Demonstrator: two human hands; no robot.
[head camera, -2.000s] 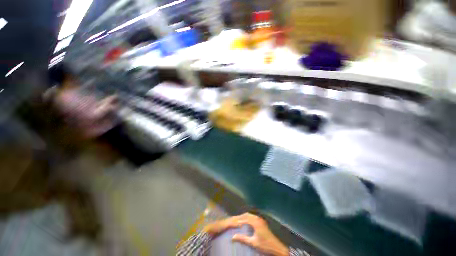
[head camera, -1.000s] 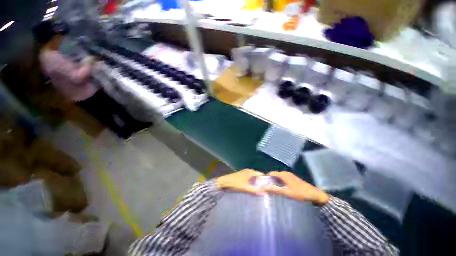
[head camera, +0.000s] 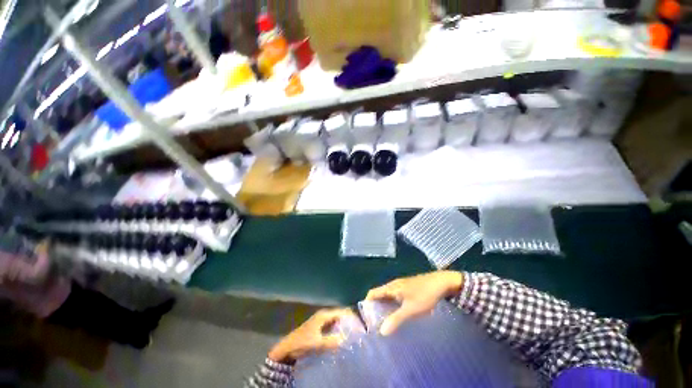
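A large translucent ribbed air-column bag (head camera: 425, 350) is close to me at the bottom centre, tinted bluish. My left hand (head camera: 315, 335) grips its top edge on the left. My right hand (head camera: 416, 297) grips the same edge beside it, fingers pinching the bag's mouth; the hands are nearly touching. Three flat ribbed air-cushion bags lie in a row on the green bench: left (head camera: 369, 233), middle (head camera: 441, 235), turned like a diamond, and right (head camera: 520, 229). What is inside the held bag cannot be seen.
Three black-balled cameras (head camera: 361, 161) stand on the white sheet (head camera: 485, 178), with a row of bagged units (head camera: 459, 121) behind. Camera rows (head camera: 152, 216) are at left. A purple cloth (head camera: 366, 67) and carton (head camera: 364, 30) sit on the upper shelf. A person's legs (head camera: 106, 314) show lower left.
The view has swung right to face the bench. My hands stay together at the bag's edge, now tilted and closer to the bench bags. The seated person has shifted toward the left rim.
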